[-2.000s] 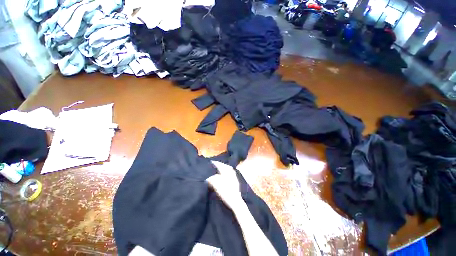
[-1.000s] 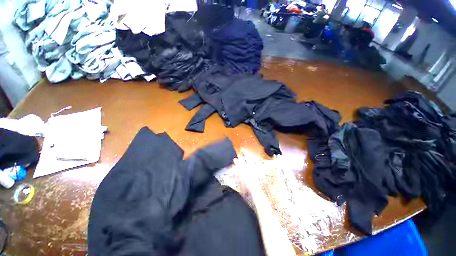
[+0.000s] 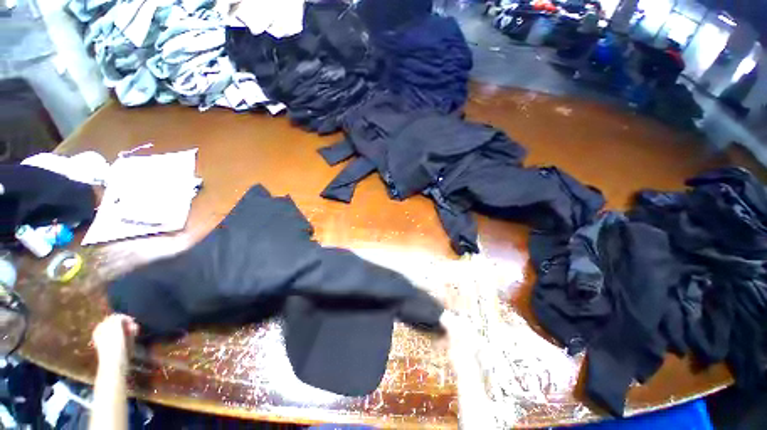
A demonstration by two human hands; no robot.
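A black jacket (image 3: 244, 269) lies stretched sideways across the near part of the table, slightly blurred, with a wide flap hanging toward the front edge. My left hand (image 3: 115, 333) is at its left end, fingers closed on the cloth edge. My right hand (image 3: 455, 326) is at the tip of the sleeve on the right, blurred and washed out by glare; it appears to grip the sleeve end. The jacket's underside is hidden.
Black garments (image 3: 631, 285) lie along the right and middle. A white paper (image 3: 147, 195), tape roll (image 3: 65, 267) and small white-blue bottle (image 3: 38, 239) are at left. A navy bundle (image 3: 429, 63) and grey-blue pieces (image 3: 168, 50) lie at the back.
The jacket has gone from hanging lengthwise toward me to stretched left to right. My left hand has come into clear view at left. My right hand has moved to the sleeve end.
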